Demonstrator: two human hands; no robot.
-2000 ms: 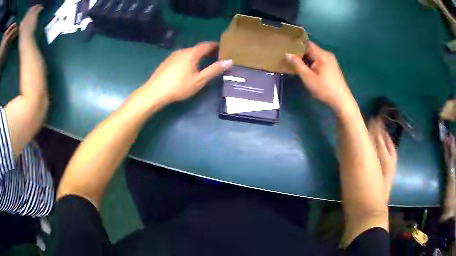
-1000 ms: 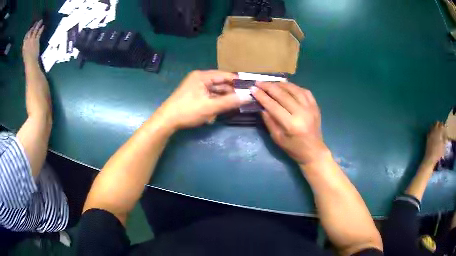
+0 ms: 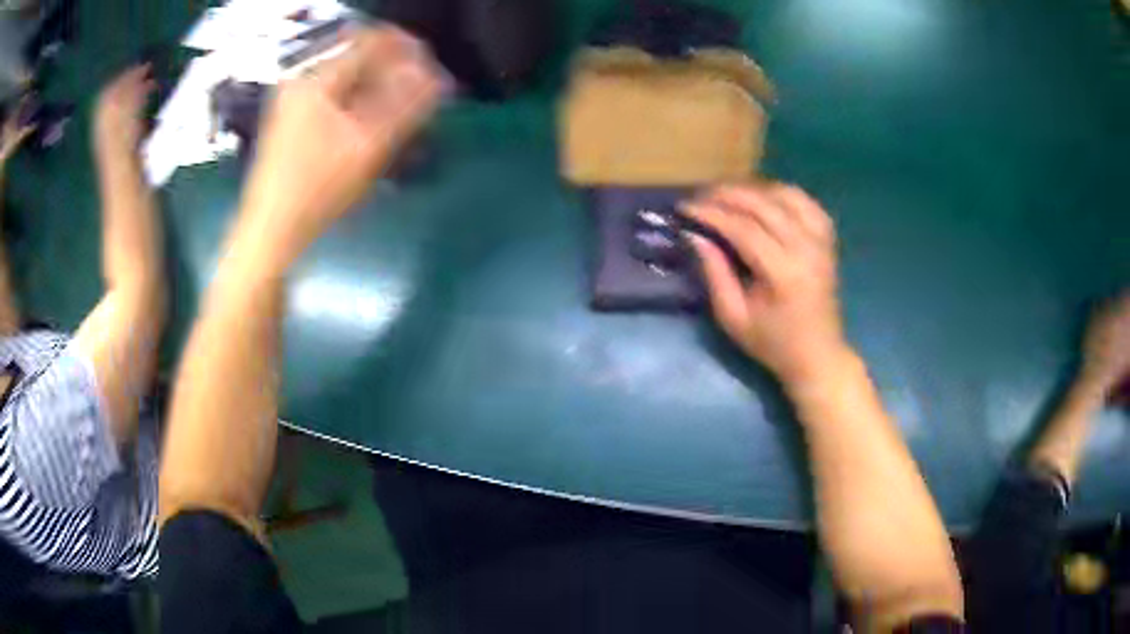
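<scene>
An open retail box (image 3: pixel 663 124) stands in front of me, its brown kraft lid raised away from me and its dark lower part nearer. Small shiny bits (image 3: pixel 654 235) show in the lower part, beside my right fingertips; what they are is too blurred to tell. My right hand (image 3: pixel 766 254) is at the box's right side, fingers curled; whether it grips anything is unclear. My left hand (image 3: pixel 359 105) is raised at the upper left, away from the box, over the small black boxes. It is motion-blurred, and its fingers cannot be read.
White papers (image 3: pixel 198 112) lie spread at the far left. A dark stack (image 3: pixel 490 43) stands at the far side, and a black object (image 3: pixel 669 27) is behind the lid. A co-worker's arm (image 3: pixel 124 248) is at left, another's (image 3: pixel 1072 409) at right. The green table (image 3: pixel 521 409) has a curved near edge.
My left hand has left the box and moved up and left. The white paper held over the box no longer shows there. My right hand has shifted slightly right.
</scene>
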